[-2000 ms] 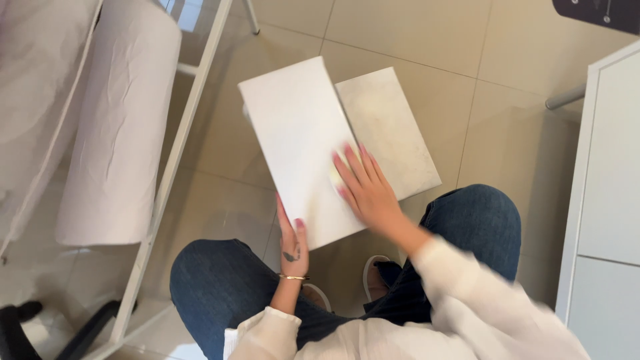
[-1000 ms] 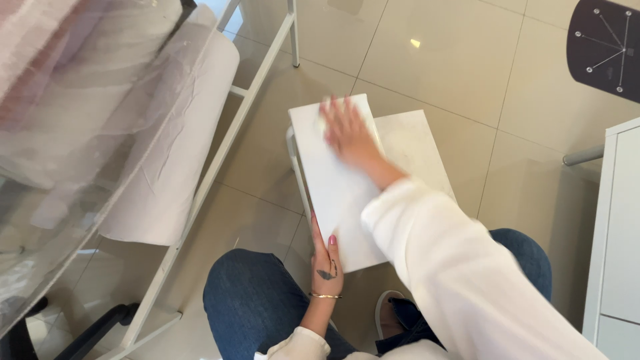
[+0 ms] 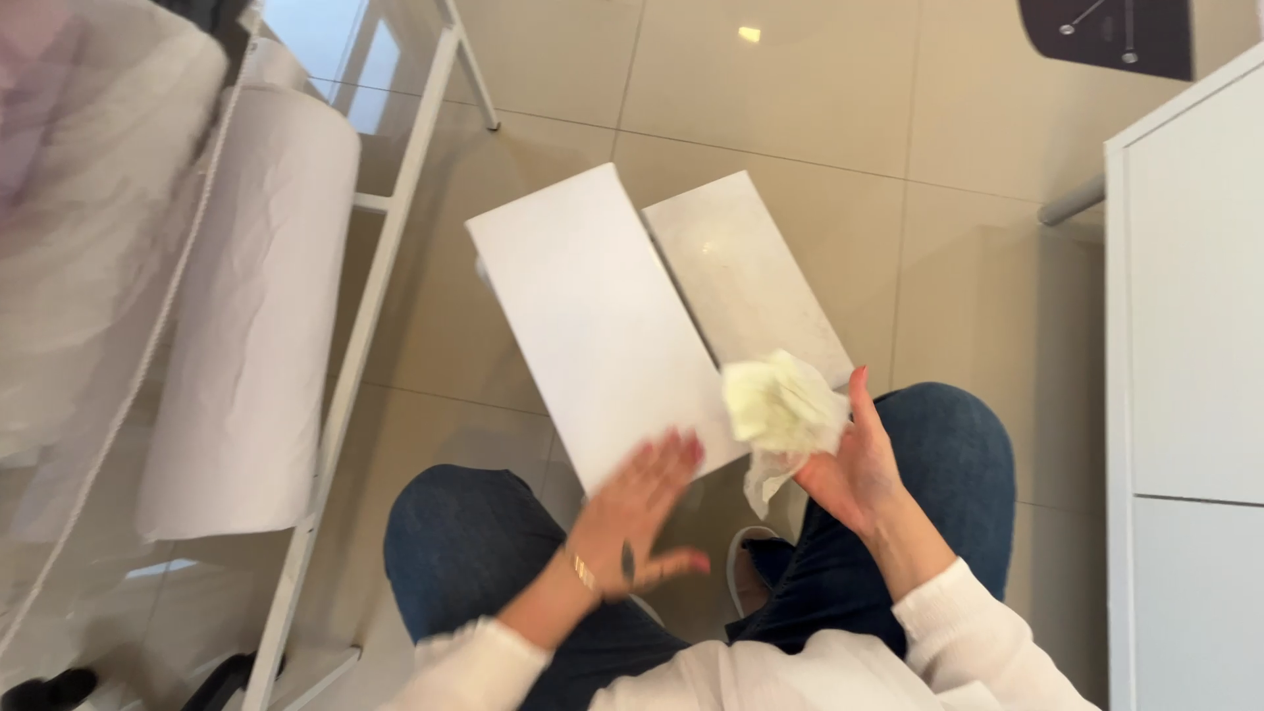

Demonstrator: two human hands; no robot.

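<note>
A white rectangular panel (image 3: 602, 326) lies tilted in front of me, overlapping or beside a second, slightly soiled off-white panel (image 3: 746, 267) on its right. What supports them is mostly hidden. My left hand (image 3: 637, 523), blurred, is over the near end of the white panel with its fingers apart and nothing in it; whether it touches the surface I cannot tell. A crumpled pale-yellow and white cloth or wipe (image 3: 785, 405) is in my right hand (image 3: 854, 464), palm up, at the near right corner of the panels.
At left, a white metal rack frame (image 3: 380, 267) stands beside a large white roll (image 3: 257, 316) and plastic-covered fabric. A white drawer cabinet (image 3: 1185, 395) is on the right, with a dark perforated-looking base or panel (image 3: 1111, 35) at the top right. Beige floor tiles (image 3: 770, 89) lie beyond the panels.
My right hand has come back from the white panel's far end to its near right corner, and the wipe now shows. My left hand has let go of the panel's near left edge.
</note>
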